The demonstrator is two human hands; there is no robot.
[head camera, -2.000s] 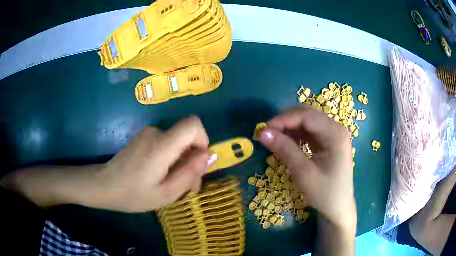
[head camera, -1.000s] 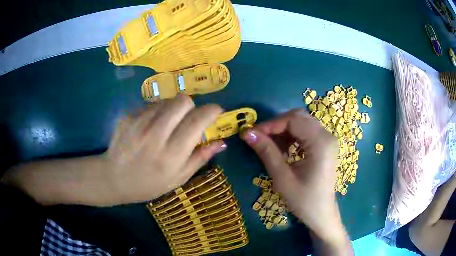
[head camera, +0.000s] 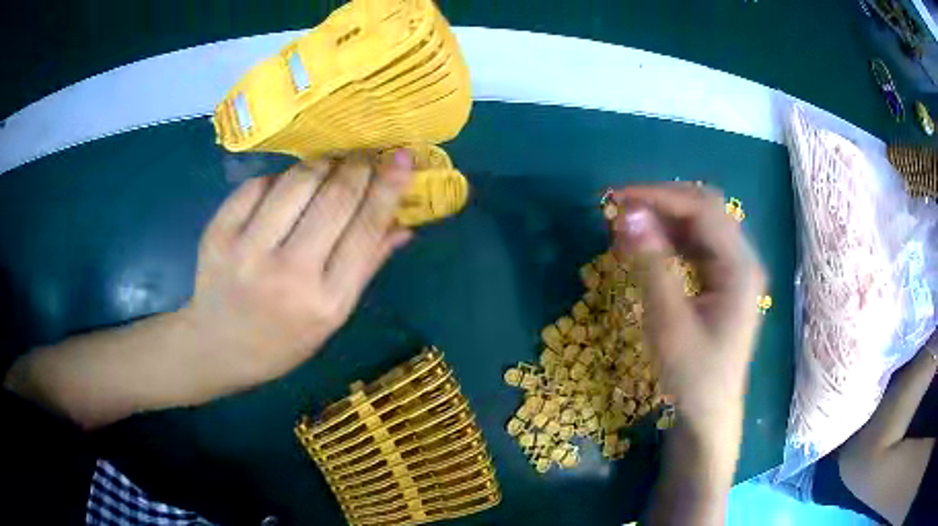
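My left hand [head camera: 303, 241] is on a yellow base plate [head camera: 437, 193] just below the stack of bases [head camera: 360, 87], covering most of it. Part of another base shows behind that plate. My right hand [head camera: 694, 277] is blurred over the upper part of the heap of small yellow clips [head camera: 586, 360]. A small clip [head camera: 609, 203] shows at its fingertips; whether it is gripped cannot be told. A row of nested bases [head camera: 401, 447] stands on edge below, near the front.
A clear plastic bag [head camera: 849, 298] with pale pink strands lies at the right. A white strip [head camera: 617, 77] curves across the dark green surface. Toy bodies [head camera: 887, 87] lie beyond it at the far right. Another person's arm [head camera: 895, 411] shows at the right edge.
My left hand has carried the base up and left, from the middle to the single base below the stack. My right hand has moved away from the base, up and right over the clips.
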